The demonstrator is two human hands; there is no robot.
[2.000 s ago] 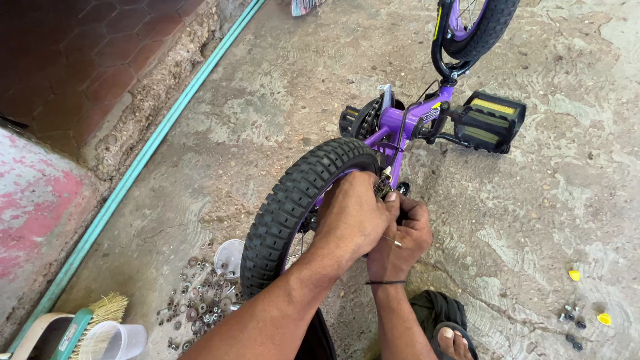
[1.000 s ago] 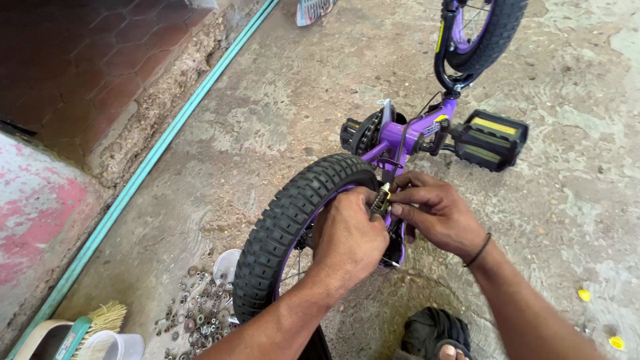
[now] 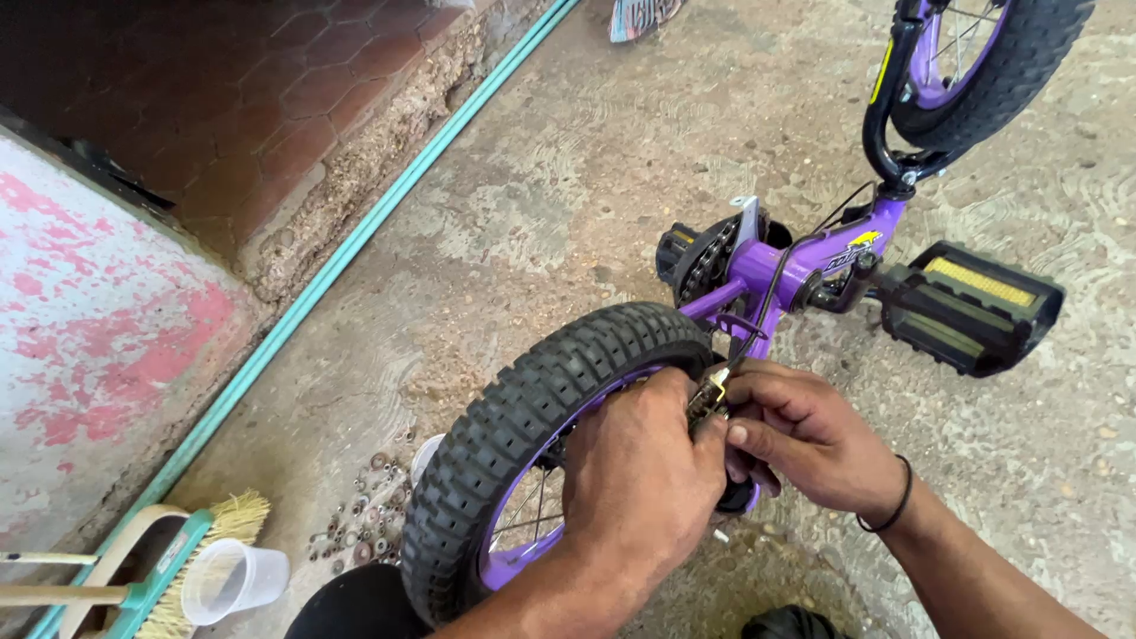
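Observation:
A small purple bicycle point(image 3: 759, 266) lies upside down or tipped on the concrete, its knobby black rear tyre point(image 3: 532, 399) nearest me. My left hand point(image 3: 648, 461) reaches over the rim, its fingers closed around a small metal brake part point(image 3: 707, 397) beside the wheel. Against the same part, at the end of the black cable point(image 3: 772, 288), my right hand point(image 3: 799, 435) has its thumb and fingers pinched together; what lies between them is mostly hidden. A black pedal point(image 3: 972, 306) with yellow strips sticks out to the right of the frame.
Loose nuts and small metal parts point(image 3: 364, 524) lie left of the tyre, near a whitish cup point(image 3: 426, 457). A broom point(image 3: 169, 568) and a clear plastic cup point(image 3: 232, 581) are at lower left. Teal poles point(image 3: 355, 244) run along the wall's foot. The front wheel point(image 3: 998, 71) is at upper right.
My right hand has come round from below the brake part to its right side. My left hand stays at the wheel.

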